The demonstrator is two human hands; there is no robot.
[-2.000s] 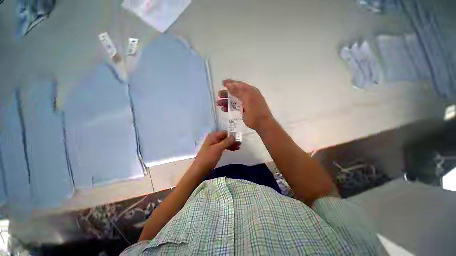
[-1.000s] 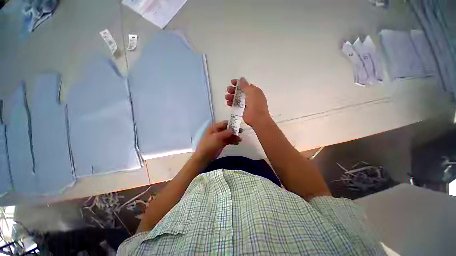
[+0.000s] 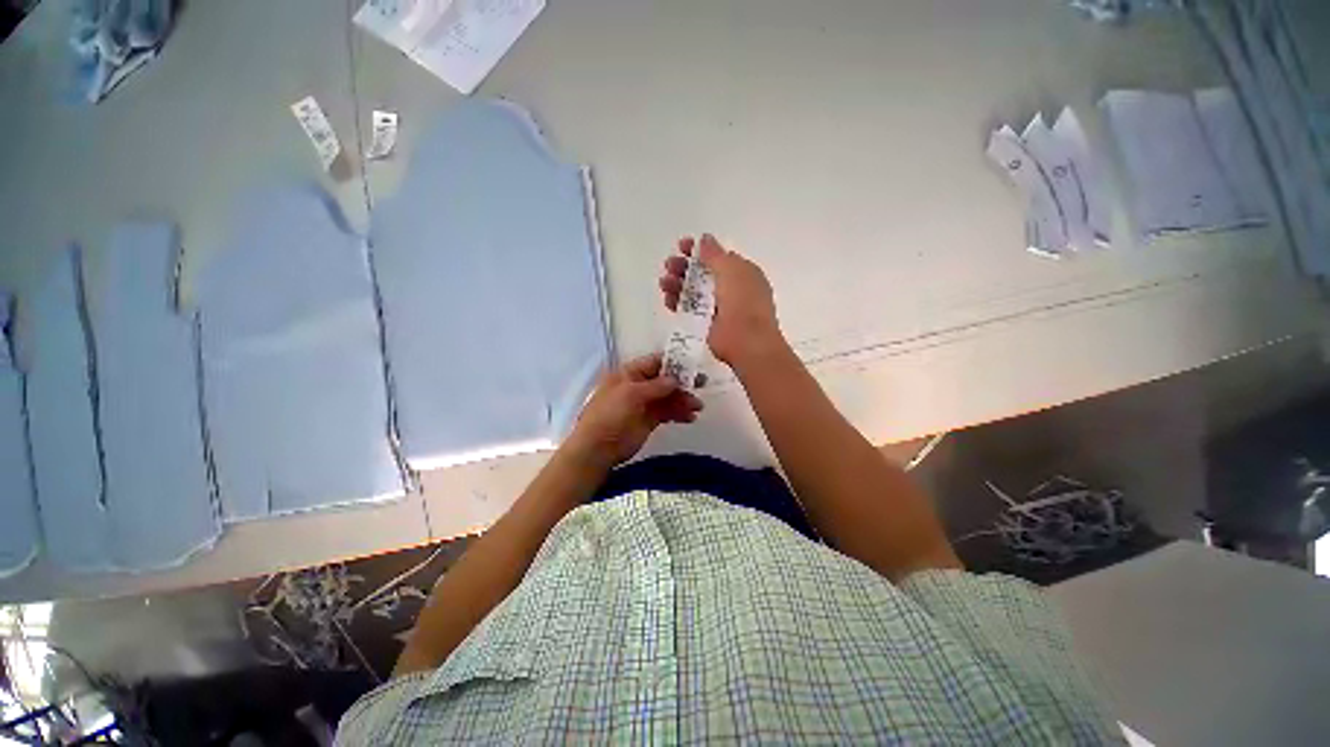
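A white printed ticket strip [image 3: 683,359] is held upright between my two hands near the table's front edge. My left hand [image 3: 638,407] pinches its lower end between thumb and fingers. My right hand [image 3: 729,302] holds its upper end, palm turned inward. The large light-blue body panel [image 3: 489,292] lies just left of my hands, its lower right corner slightly curled. A second body panel [image 3: 289,350] lies beside it on the left. Two small white tickets lie above the panels, a longer one [image 3: 315,133] and a shorter one [image 3: 382,134].
Narrower blue panels [image 3: 146,394] lie far left. A written white sheet [image 3: 455,37] and bunched blue fabric [image 3: 117,44] are at the far side. Right: pale curved pieces [image 3: 1053,183], rectangular pieces [image 3: 1179,164], long blue strips [image 3: 1269,117]. Paper scraps [image 3: 1058,521] lie below the table.
My right hand has closed in from beside the ticket strip onto its upper end. My left hand keeps its pinch, slightly higher in view. The view has shifted a little.
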